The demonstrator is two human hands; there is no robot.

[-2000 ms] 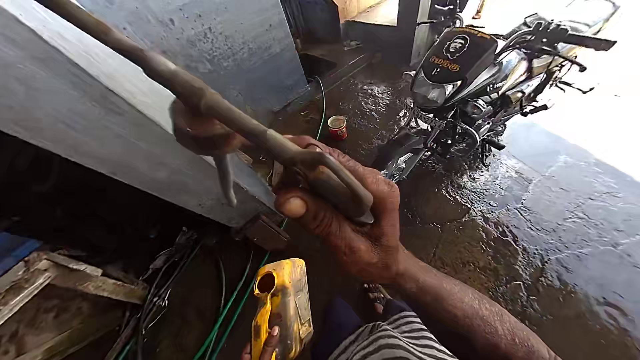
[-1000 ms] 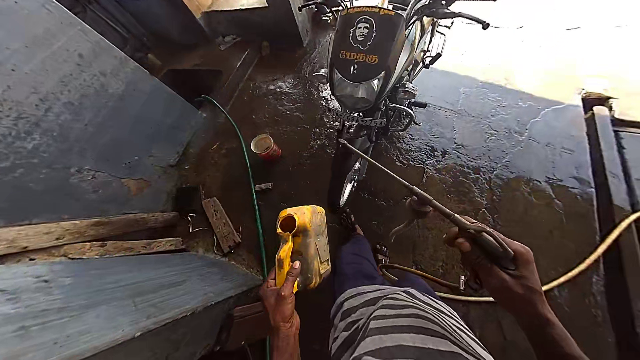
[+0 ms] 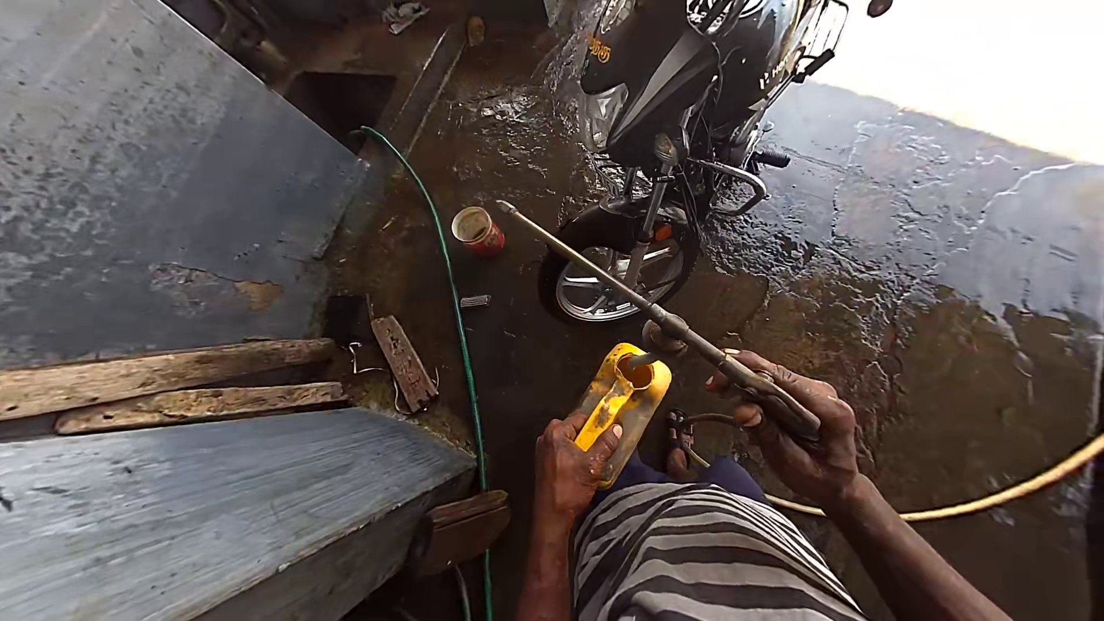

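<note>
My left hand (image 3: 573, 470) grips the handle of a yellow plastic jug (image 3: 642, 414), its round mouth facing up. In my right hand (image 3: 806, 431) is a metal spray gun (image 3: 703, 345) with a long lance that points up and left over the wet floor. A fitting (image 3: 664, 339) hangs under the lance, and its short tube reaches into the mouth of the jug. The rear of the gun is partly hidden by my fingers. Beyond the lance stands a motorcycle (image 3: 673, 112), its front wheel (image 3: 612, 276) turned towards the left.
A red tin (image 3: 489, 241) stands on the wet floor beside a green hose (image 3: 461, 345). A pale yellow hose (image 3: 975, 509) curves off to the right. On the left are a grey wall (image 3: 172, 172), wooden planks (image 3: 172, 375) and a grey ledge (image 3: 216, 509). A wood piece (image 3: 404, 362) lies nearby.
The spray gun and the jug have come together, and the gun's short tube is now in the jug's mouth; a second ago they were apart. The view has shifted.
</note>
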